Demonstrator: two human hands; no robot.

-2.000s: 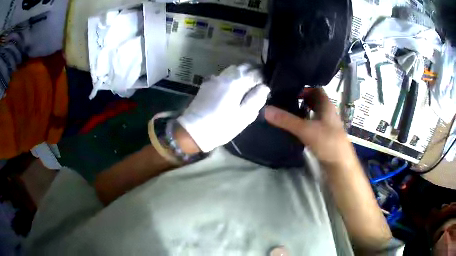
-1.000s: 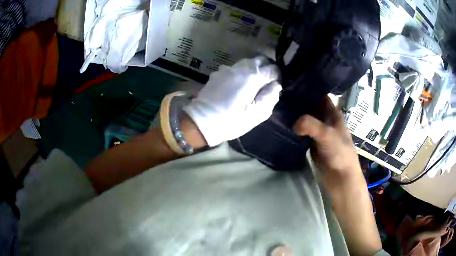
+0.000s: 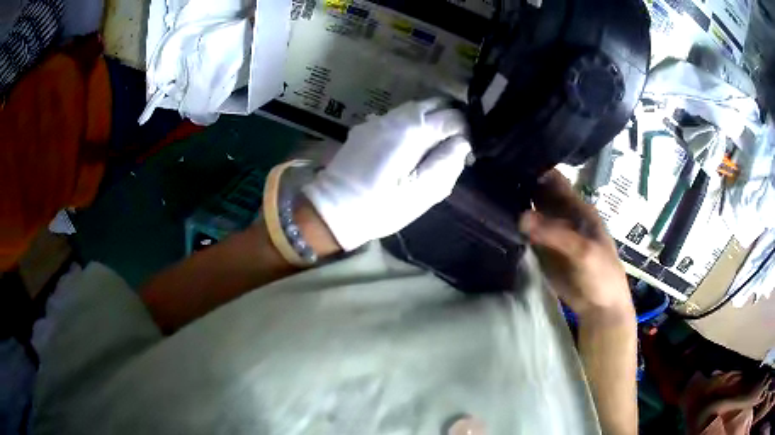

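A black table fan (image 3: pixel 552 76) lies across the bench edge, its round head away from me and its blocky base against my shirt. A round hub and a small white mark show on the head. My left hand (image 3: pixel 391 174), in a white glove, grips the fan at the left of the neck; its fingertips are partly hidden. My bare right hand (image 3: pixel 574 238) is at the right of the neck and base, thumb on the base's edge, fingers partly hidden and blurred.
An open white carton (image 3: pixel 268 59) holds crumpled white cloths at the upper left. Printed board (image 3: pixel 340 76) covers the bench. Dark bar tools (image 3: pixel 685 217), an orange-handled tool (image 3: pixel 728 166) and clear film lie at right. Orange cloth (image 3: pixel 51 153) hangs at left. A person's hand is at lower right.
The fan head has turned, so its round hub now shows. Since the last earlier frame, my right hand has shifted slightly right and down along the base. My left hand keeps its grip.
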